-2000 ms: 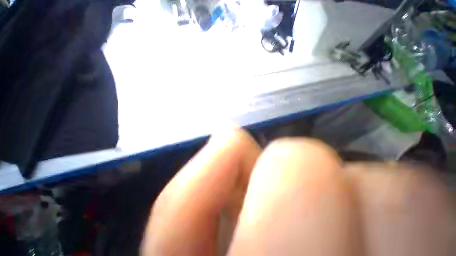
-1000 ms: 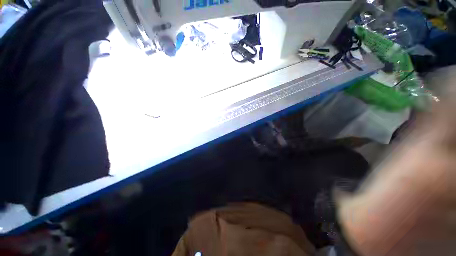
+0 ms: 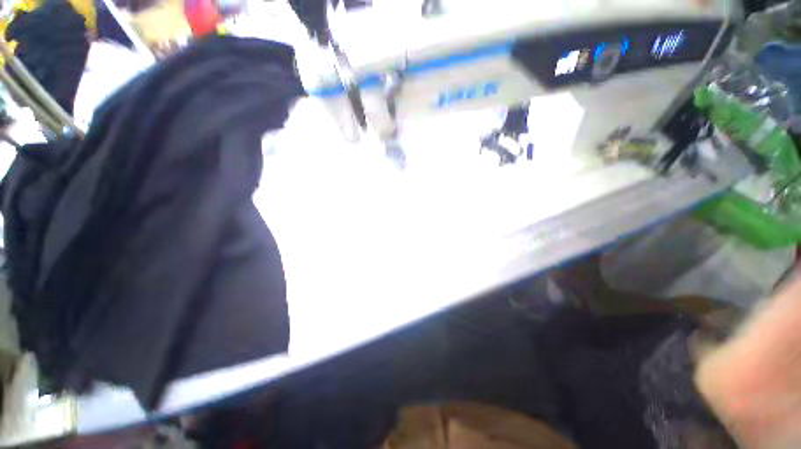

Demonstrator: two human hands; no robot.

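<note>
A large heap of black cloth lies on the white table left of the sewing machine, with a corner hanging over the front edge. The white sewing machine has a blue stripe and "JACK" lettering. Its needle area is blurred and glaring, and no cloth shows under it. My right hand is blurred and cut off by the right edge, low in the picture. Its fingers cannot be made out. My left hand is out of view.
A control panel glows on the machine head. Scissors lie behind the bed. Small dark and yellowish tools lie at the bed's right end. A green basket with clear plastic stands at the right. Brown cloth shows at the bottom.
The large blurred fingers near the camera have gone from the middle; a hand now shows only at the right edge. The view has shifted, showing more of the machine head and black heap.
</note>
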